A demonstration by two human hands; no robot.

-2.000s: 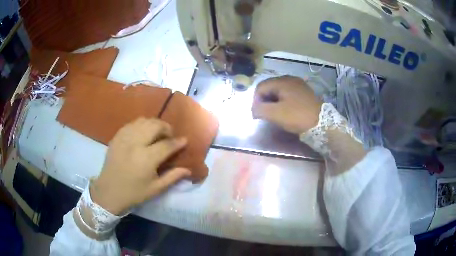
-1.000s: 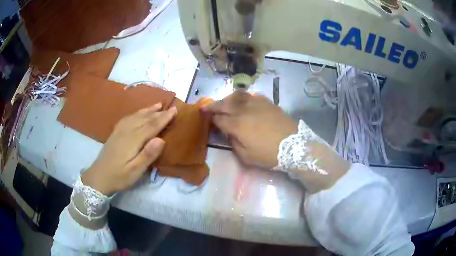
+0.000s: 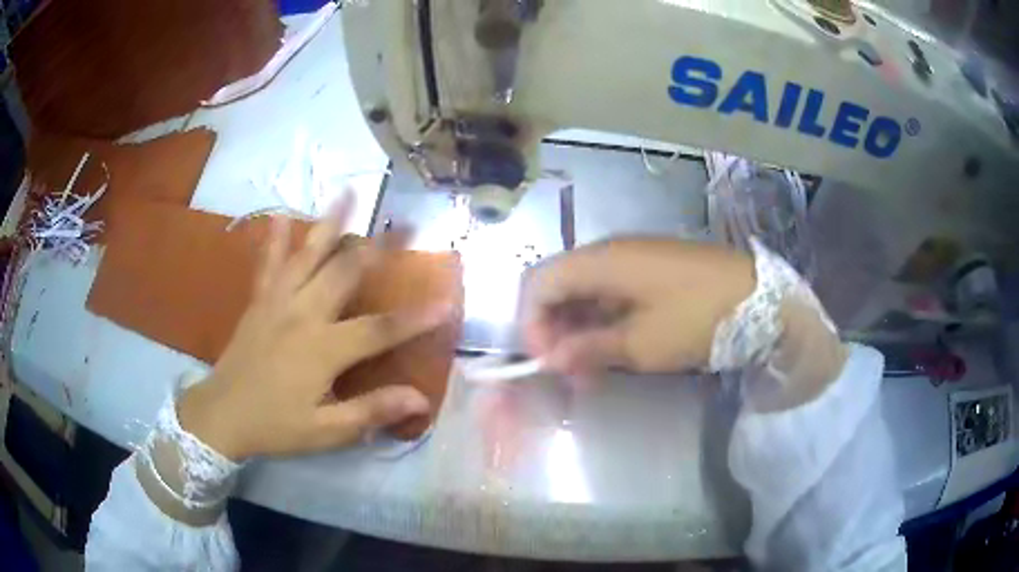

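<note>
A rust-brown fabric panel (image 3: pixel 419 279) lies left of the needle, its right edge beside the metal bed. My left hand (image 3: pixel 307 346) is spread over it, fingers apart and blurred, partly covering it. My right hand (image 3: pixel 615 307) is at the front of the bed, right of the panel, with thumb and fingers together on a blurred white tape strip (image 3: pixel 503 370). The strip's left end points toward the panel. The presser foot area (image 3: pixel 492 203) under the lit machine head has no fabric under it.
The cream sewing machine (image 3: pixel 626 95) spans the top. White tapes (image 3: pixel 760 201) lie under its arm. Worked panels (image 3: pixel 168 263) overlap at left, with a tuft of white scraps (image 3: pixel 67 218) beside them. A tall rust-brown stack (image 3: pixel 145 62) stands at the far left rear.
My right hand has moved away from the panel edge, to the right and forward, and now holds a white strip. My left hand's fingers have spread. The whole view has shifted slightly.
</note>
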